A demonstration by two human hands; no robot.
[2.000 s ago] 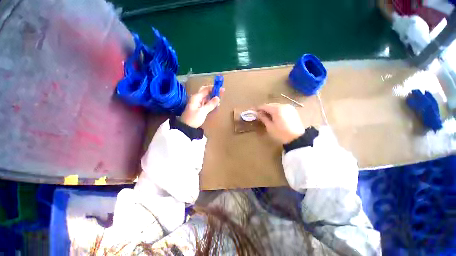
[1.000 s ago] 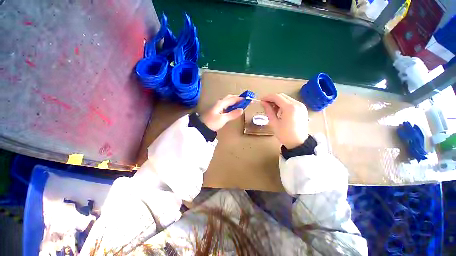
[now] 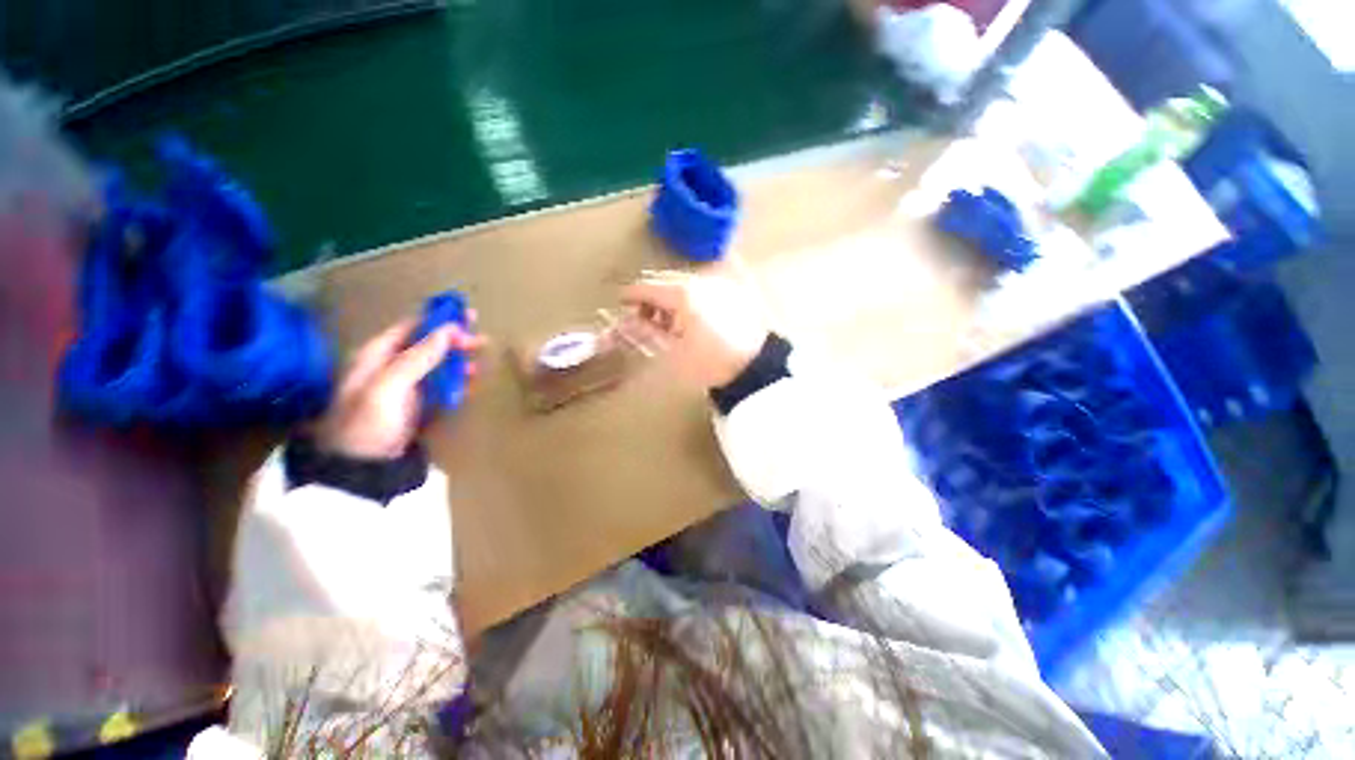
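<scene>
The frame is blurred. My left hand (image 3: 390,389) grips a small blue part (image 3: 444,351) above the cardboard mat (image 3: 520,535). My right hand (image 3: 699,324) is over the mat, and thin pale streaks show at its fingertips; whether it holds the applicator stick is unclear. A white dish (image 3: 566,351) sits on a brown square base (image 3: 577,389) between my hands. A short stack of blue oval rings (image 3: 694,205) stands behind my right hand. A heap of blue tailed parts (image 3: 201,319) lies at the left.
A grey panel (image 3: 104,594) is at the left. A green conveyor (image 3: 595,97) runs behind the bench. A small blue pile (image 3: 987,226) lies at the right end of the bench. A blue crate of rings (image 3: 1070,475) is at the lower right. A white item or glove shows at the top.
My view has turned right, showing more of the crate and floor. My hands have moved apart; the right fingertips no longer meet the blue part in my left hand.
</scene>
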